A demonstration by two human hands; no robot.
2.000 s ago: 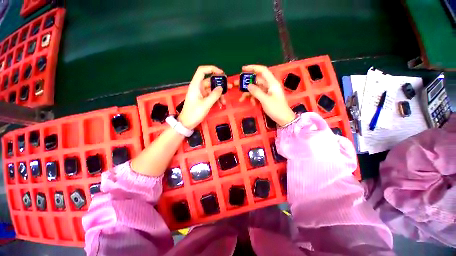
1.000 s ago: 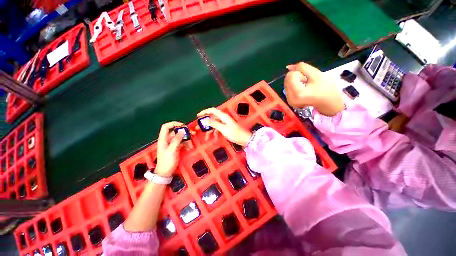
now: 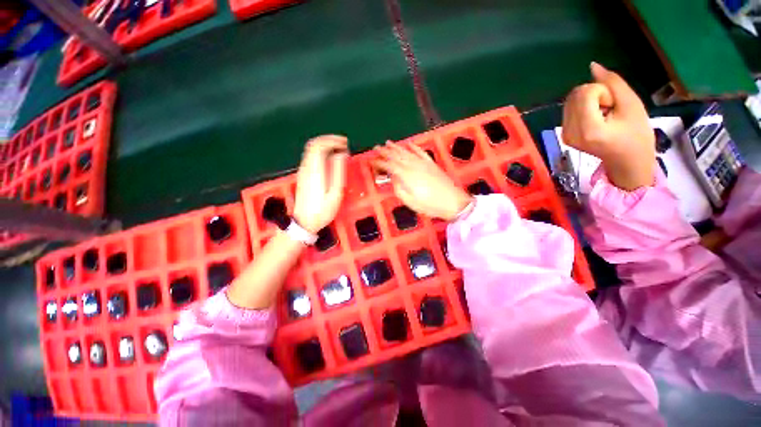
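Observation:
Black smartwatch units (image 3: 368, 228) lie in the square pockets of a red compartment tray (image 3: 406, 350) in front of me. My left hand (image 3: 321, 185) is blurred above the tray's back edge, fingers curled; no unit shows in it. My right hand (image 3: 420, 182) is palm down over the back row, with its fingertips at a pocket where a small bright-faced unit (image 3: 382, 177) partly shows. Whether the fingers grip it is unclear. My hands and sleeves hide several pockets.
A second red tray (image 3: 142, 214) with units adjoins on the left. Another person's fist (image 3: 607, 125) is raised over the clipboard (image 3: 552, 143) at the right, near a calculator (image 3: 716, 163). A green belt (image 3: 250, 100) lies behind; more red trays (image 3: 107, 125) stand at the far left.
The two lit units held up at my fingertips no longer show there. Both hands have moved lower over the tray's back row. The other person's arm came in from the right.

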